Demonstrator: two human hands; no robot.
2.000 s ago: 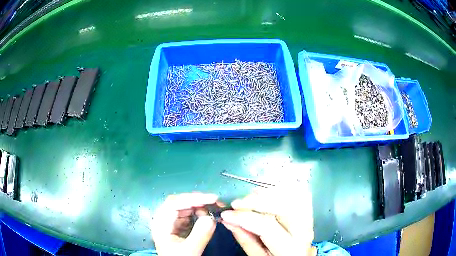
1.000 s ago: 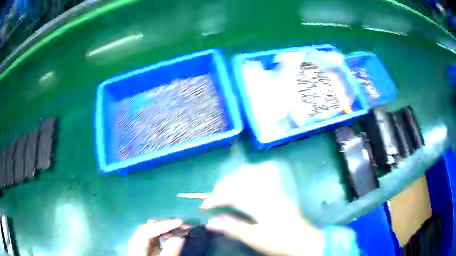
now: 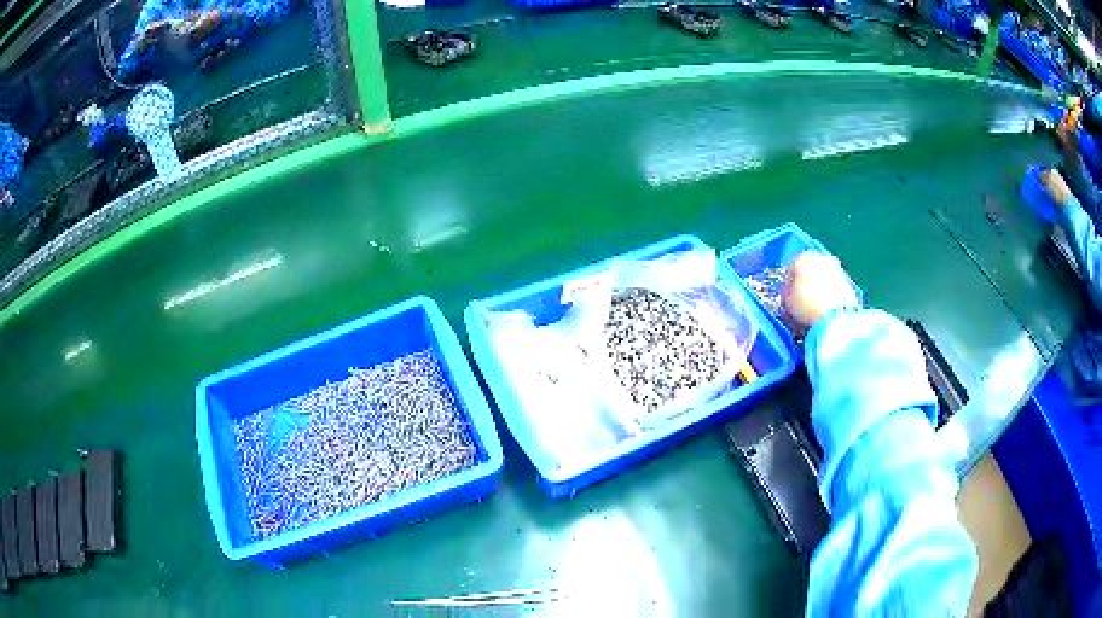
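Note:
My right hand point(image 3: 817, 287) is in the small blue bin point(image 3: 783, 244) at the right, over its small metal bits; the fingertips are hidden, so I cannot tell what they hold. My left hand is out of the picture. The middle blue bin point(image 3: 532, 302) holds an open clear bag point(image 3: 558, 396) with silver-dark small fittings point(image 3: 659, 348). The large blue bin point(image 3: 351, 328) at the left holds a heap of thin silver pins point(image 3: 363, 441). The tweezers point(image 3: 477, 598) lie on the bench at the bottom edge.
Dark housings point(image 3: 61, 519) stand in a row at the far left. Black housings point(image 3: 779, 477) lie at the right, partly behind my sleeve point(image 3: 888, 447). A tan cardboard sheet point(image 3: 997, 519) shows below the bench edge. Another person's arm point(image 3: 1069, 205) is at the far right.
My right hand has moved from the bottom middle, beside my left hand, up and right into the small bin. The view has turned right and upward, and my left hand has left it.

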